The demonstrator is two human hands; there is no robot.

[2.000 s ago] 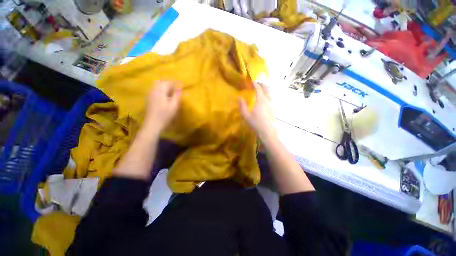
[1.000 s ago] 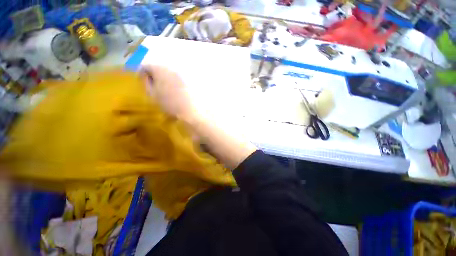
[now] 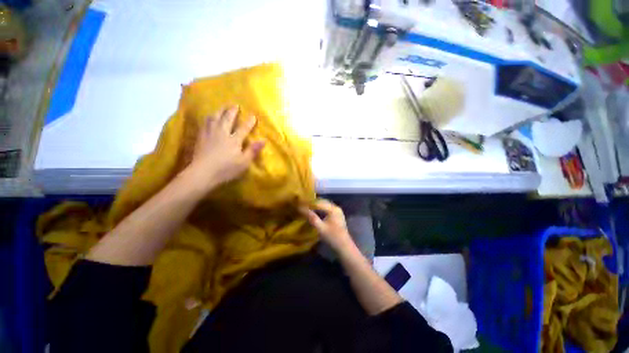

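A mustard-yellow garment (image 3: 241,196) lies partly on the white machine table and hangs over its front edge onto my lap. My left hand (image 3: 222,146) rests on top of the garment with its fingers apart. My right hand (image 3: 327,220) pinches the garment's right edge at the table's front edge. The sewing machine's white head (image 3: 358,45) is beyond the garment to the right; glare hides part of the surface between them.
Black-handled shears (image 3: 432,141) lie right of the needle area, by a cream rounded piece (image 3: 448,98) and small snips (image 3: 465,141). A blue basket (image 3: 507,276) with yellow pieces stands lower right. A dark phone (image 3: 398,276) and white pieces (image 3: 448,310) lie on the shelf below.
The garment has come from the left onto the table in front of me. My left hand now lies flat on it, and my right hand has moved down to its near right edge. The view has shifted.
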